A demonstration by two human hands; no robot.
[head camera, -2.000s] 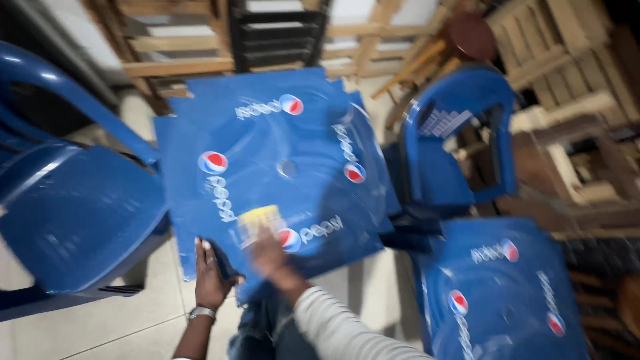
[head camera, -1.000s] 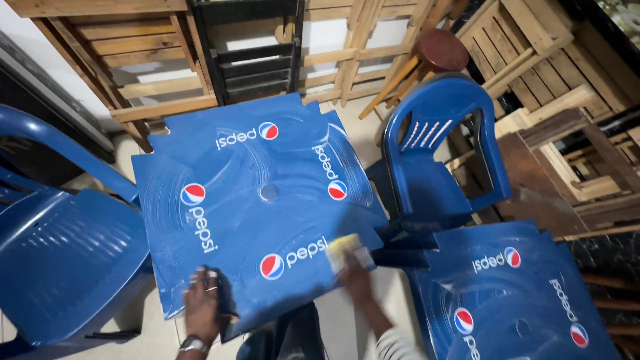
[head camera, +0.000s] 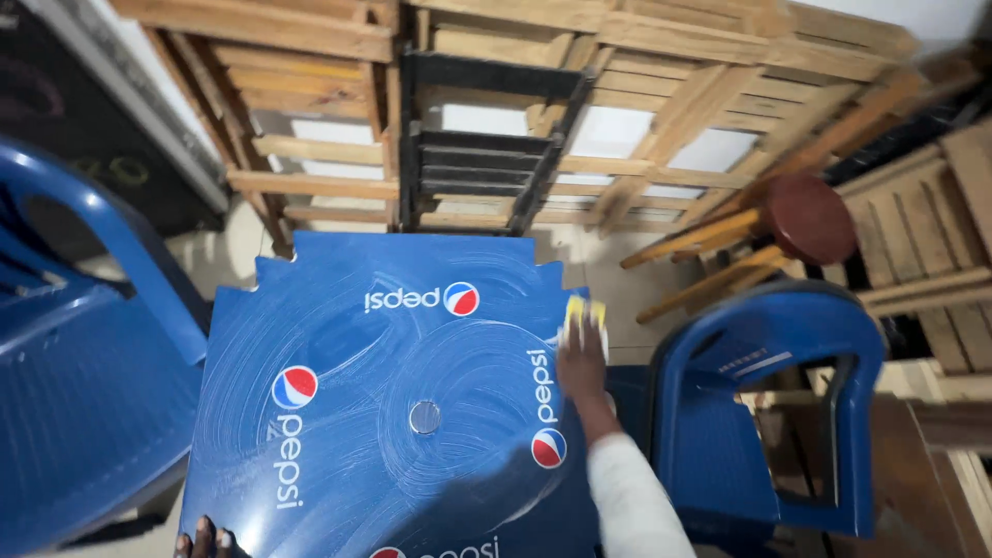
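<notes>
A blue plastic Pepsi table (head camera: 349,341) with notched corners fills the lower middle of the head view, its top marked by whitish swirling streaks. At its right edge, near the far right corner, my right hand (head camera: 581,360) presses a yellow and white sponge or cloth (head camera: 587,310) on the surface; blur hides which. Only the fingers of my left hand (head camera: 204,539) show, resting on the near left corner of the tabletop. Whether those fingers hold anything is cut off by the frame's bottom edge. A round cap (head camera: 425,417) sits in the table's centre.
Blue plastic chairs stand to the left (head camera: 85,372) and right (head camera: 721,434) of the table. Behind it lean folded wooden furniture (head camera: 310,186) and a black folding chair (head camera: 488,147). A stool with a dark red seat (head camera: 812,218) is at the back right.
My right hand has moved with the yellow item from the table's near side to its far right edge. The left hand remains at the near left. The view has shifted noticeably.
</notes>
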